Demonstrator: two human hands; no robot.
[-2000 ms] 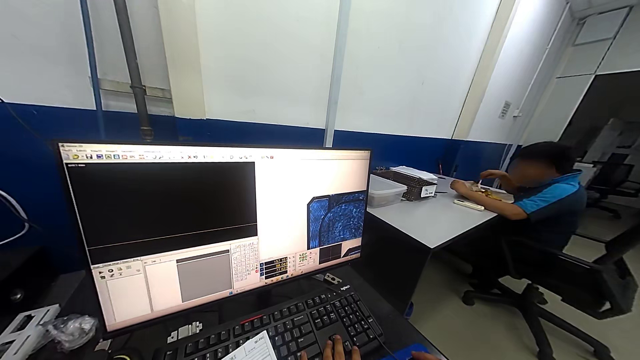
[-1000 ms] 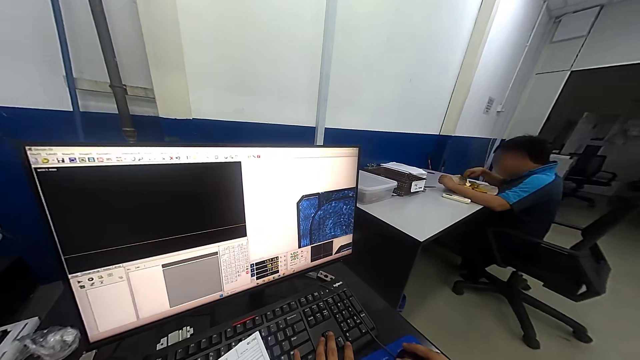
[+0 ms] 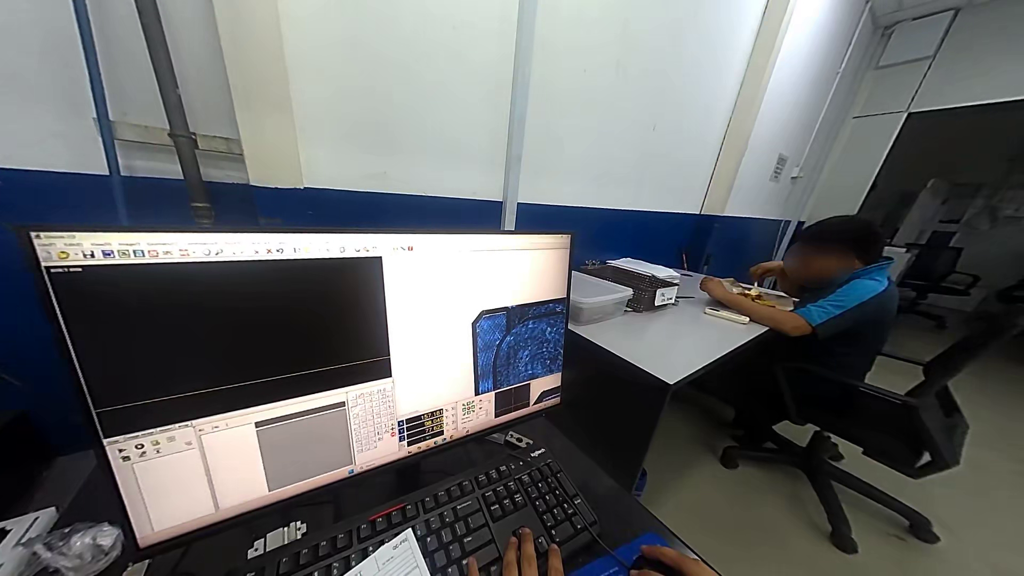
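Observation:
Along the bottom edge, the fingers of my left hand [image 3: 524, 556] rest on the arrow-key area of a black keyboard [image 3: 464, 520]. My right hand [image 3: 672, 560] lies on a dark computer mouse [image 3: 646, 566] on a blue mouse pad [image 3: 620, 556], partly cut off by the frame. A paper form [image 3: 396, 558] with writing lies over part of the keyboard. Behind the keyboard stands a wide monitor [image 3: 320, 360] with measuring software: a black pane, a blue magnified part image and number readouts.
At a white-topped table [image 3: 668, 344] on the right a person [image 3: 848, 296] sits on a black office chair [image 3: 888, 408]. A clear plastic box [image 3: 600, 298] and a black basket [image 3: 640, 288] stand there. Crumpled clear plastic [image 3: 76, 548] and a metal bracket [image 3: 276, 540] lie beneath the monitor.
My right hand has come further into view at the mouse. The view has shifted somewhat. My left hand remains on the keyboard.

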